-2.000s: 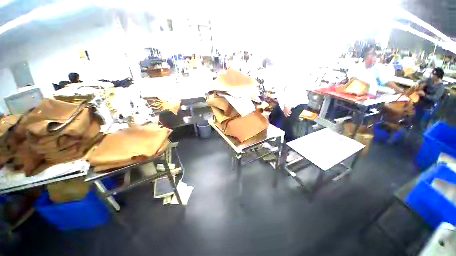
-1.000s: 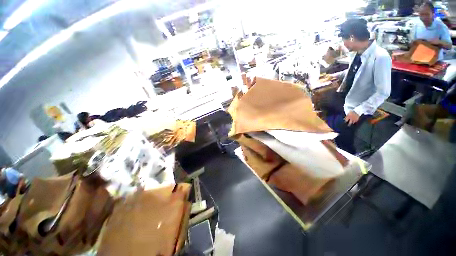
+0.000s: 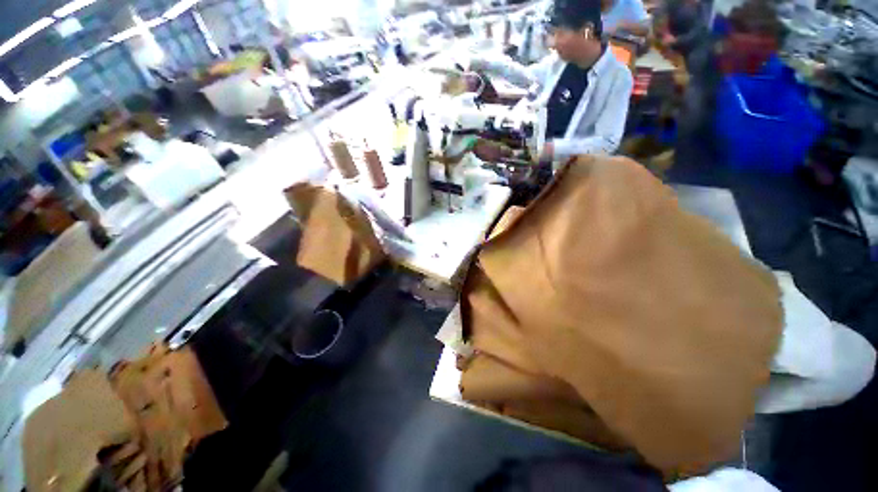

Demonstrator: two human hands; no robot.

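Observation:
A large brown garment panel point(image 3: 655, 307) lies draped and bulging over a stack on a low table, right of the middle. More folded brown panels point(image 3: 525, 384) show under its left side. The table's pale edge point(image 3: 448, 380) shows at the left. A white, soft-looking piece point(image 3: 818, 360) sticks out at the right of the stack. Neither of my hands can be made out. A dark shape and a pale shape are cut off by the bottom edge; I cannot tell what they are.
A person in a light shirt point(image 3: 597, 106) sits behind the stack at a white sewing machine point(image 3: 424, 163). Brown thread cones point(image 3: 375, 168) stand beside it. Brown pieces point(image 3: 168, 408) lie at lower left. A round-rimmed bin point(image 3: 318, 334) and blue bin point(image 3: 765, 120) are on the floor.
The view has moved closer to the panel stack, which now looks much larger and further right. The left-hand brown piles have left the picture. The seated person now faces the sewing machine.

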